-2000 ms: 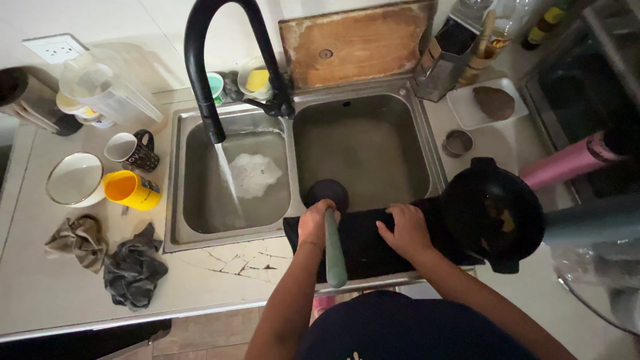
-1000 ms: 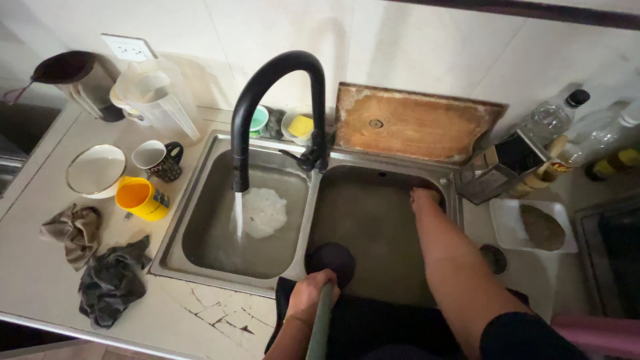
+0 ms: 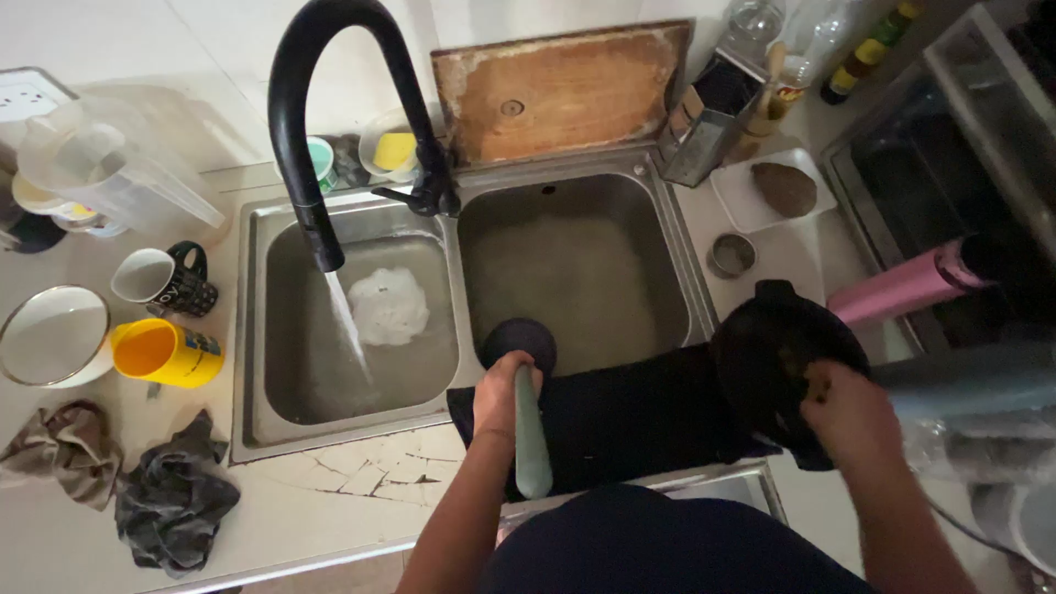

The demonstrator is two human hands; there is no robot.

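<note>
My left hand (image 3: 503,396) grips the pale green handle (image 3: 533,445) of a plunger, whose dark rubber cup (image 3: 524,342) rests at the near left edge of the right sink basin (image 3: 577,272). Cloudy water stands in that basin. My right hand (image 3: 846,412) reaches into a black two-handled pan (image 3: 742,355), its fingers at some small scraps; whether it holds any is hard to tell. A black cloth (image 3: 627,412) lies over the sink's front edge. From the black faucet (image 3: 330,252), water runs into the left basin (image 3: 289,371), beside white foam (image 3: 389,305).
Left of the sink are a yellow mug (image 3: 169,353), a patterned mug (image 3: 169,280), a white bowl (image 3: 56,334) and two crumpled cloths (image 3: 175,495). A wooden board (image 3: 569,95) leans behind. At right are a metal grater (image 3: 714,115), a white tray (image 3: 734,194) and a pink cylinder (image 3: 907,285).
My right hand has moved from the far right part of the right basin to the black pan. My left hand keeps its grip on the plunger. The view has shifted.
</note>
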